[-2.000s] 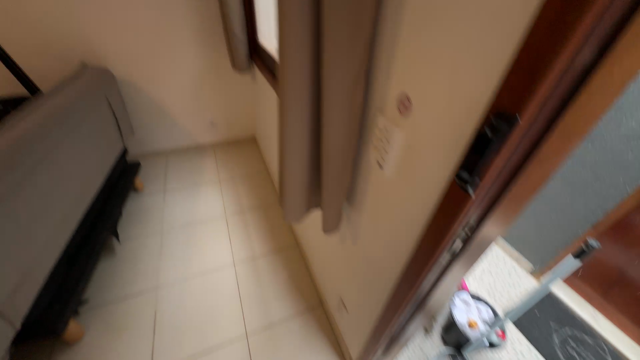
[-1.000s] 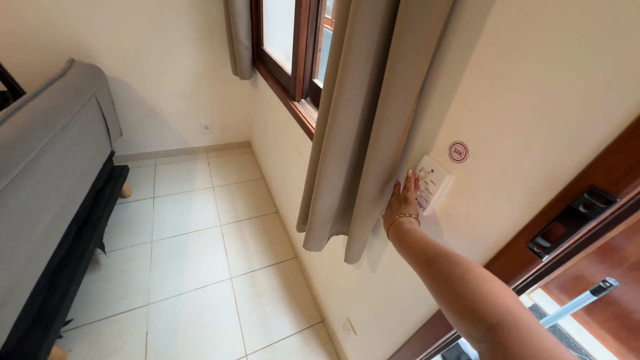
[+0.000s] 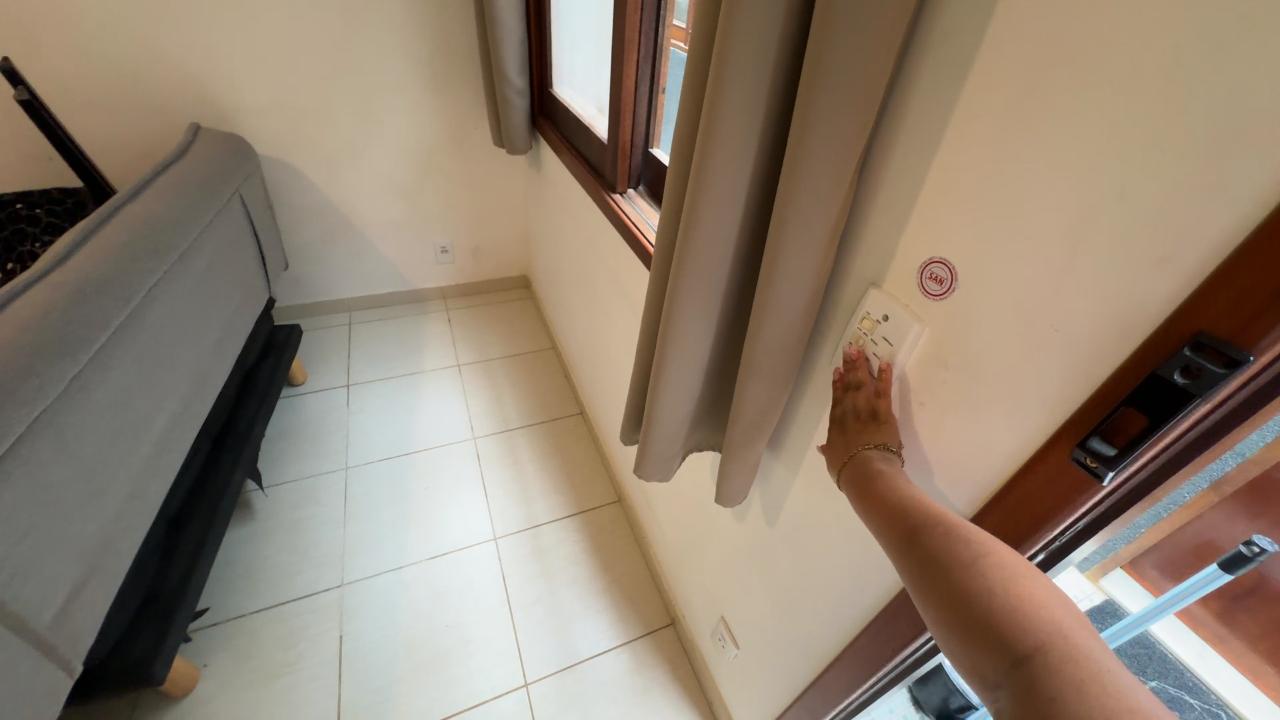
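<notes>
My right hand point(image 3: 863, 405), with a thin chain bracelet at the wrist, reaches from the lower right to a white wall switch plate point(image 3: 901, 329). Its fingertips rest on the lower part of the plate, fingers slightly spread, and cover some of the controls. The hand holds nothing. A round red-and-white sticker point(image 3: 938, 279) is on the wall just above and right of the plate. A taupe curtain point(image 3: 760, 250) hangs close to the left of the hand. My left hand is out of the picture.
A grey upholstered sofa point(image 3: 150, 330) on wooden legs stands at the left on white floor tiles point(image 3: 410, 510). A wood-framed window point(image 3: 620, 100) is behind the curtain. At the right are a wooden door frame with a black lock plate point(image 3: 1160, 408) and a light blue pole point(image 3: 1180, 592).
Two seconds ago no hand was in view. By one second ago my right hand was at the switch plate, and it now touches the plate lower down.
</notes>
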